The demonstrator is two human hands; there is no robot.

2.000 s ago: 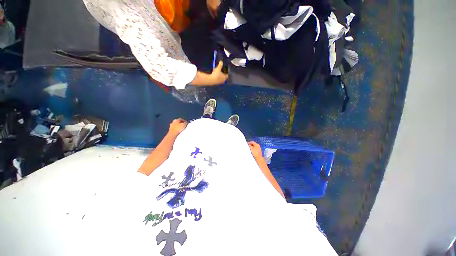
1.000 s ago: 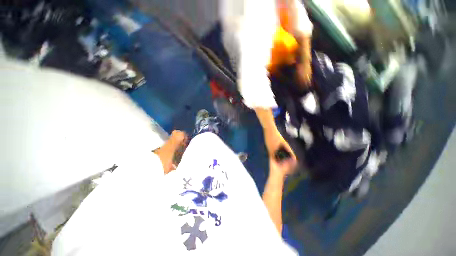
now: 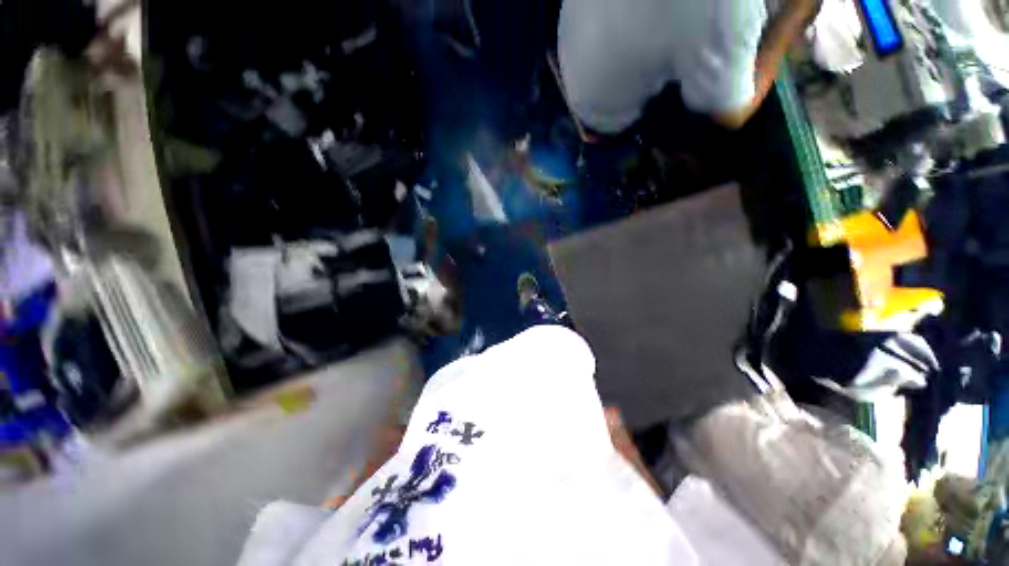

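My shirt front fills the lower middle. At its left edge, part of my left forearm and hand (image 3: pixel 382 448) shows, blurred, with the fingers not clear. At its right edge, my right hand (image 3: pixel 617 426) shows only in part, beside the shirt. I cannot tell whether either hand holds anything. Nearest in front are a flat grey panel (image 3: pixel 664 299) on the right and a bundled heap of black and white cloth pieces (image 3: pixel 332 293) on the left.
My shoe (image 3: pixel 529 290) is on the blue floor (image 3: pixel 476 249). A person in a pale shirt (image 3: pixel 653 66) is at the top. Another person's pale, patterned clothing (image 3: pixel 786 475) is close at lower right. An orange item (image 3: pixel 885 265) and dark cloth lie right. A pale table (image 3: pixel 255 453) curves along the left.
The view has turned and moved along the floor. The other person's arm, which met my right hand near a small dark thing, is out of sight. The grey panel and cloth bundle now show.
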